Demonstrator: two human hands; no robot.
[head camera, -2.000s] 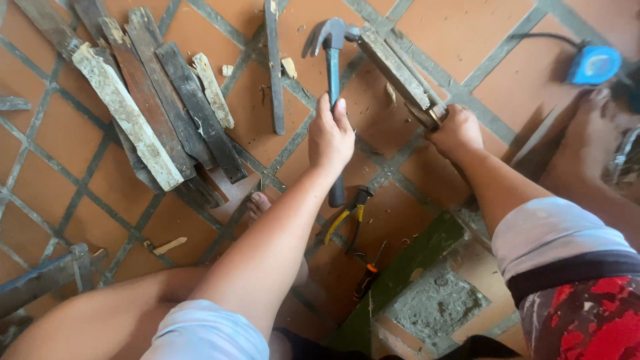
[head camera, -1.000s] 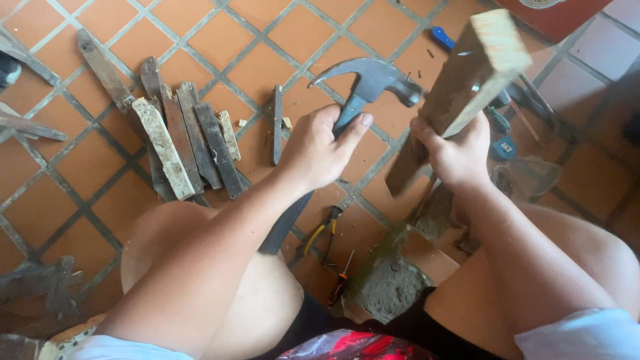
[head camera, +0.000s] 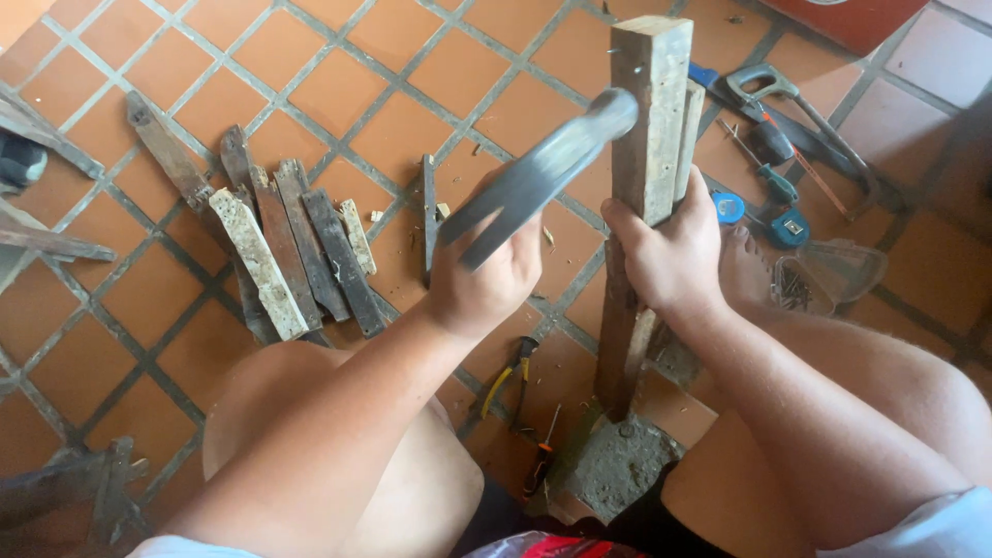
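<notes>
In my left hand (head camera: 484, 271) is a claw hammer (head camera: 542, 174), its handle hidden behind the hand. The blurred striking face overlaps or meets the left side of a wooden post (head camera: 651, 116), close to two nails (head camera: 638, 70) that stick out near its top; contact is hard to judge. My right hand (head camera: 670, 248) grips the post at mid-length and holds it roughly upright, with a thinner wood strip (head camera: 688, 139) along its right side. The post's lower end is at a rough concrete block (head camera: 626, 465) between my legs.
Old wood pieces (head camera: 263, 256) lie in a pile at left. End-cutting pliers (head camera: 511, 380) and a screwdriver (head camera: 542, 457) are near the block. A hacksaw (head camera: 821, 116), another screwdriver (head camera: 775, 178), tape measures (head camera: 789, 228) and a plastic box of nails (head camera: 798, 283) lie at right beside a bare foot (head camera: 745, 263).
The wood in my right hand has gone from slanted to nearly upright. The hammer's head has turned and come up to the wood's nailed side. The view has shifted.
</notes>
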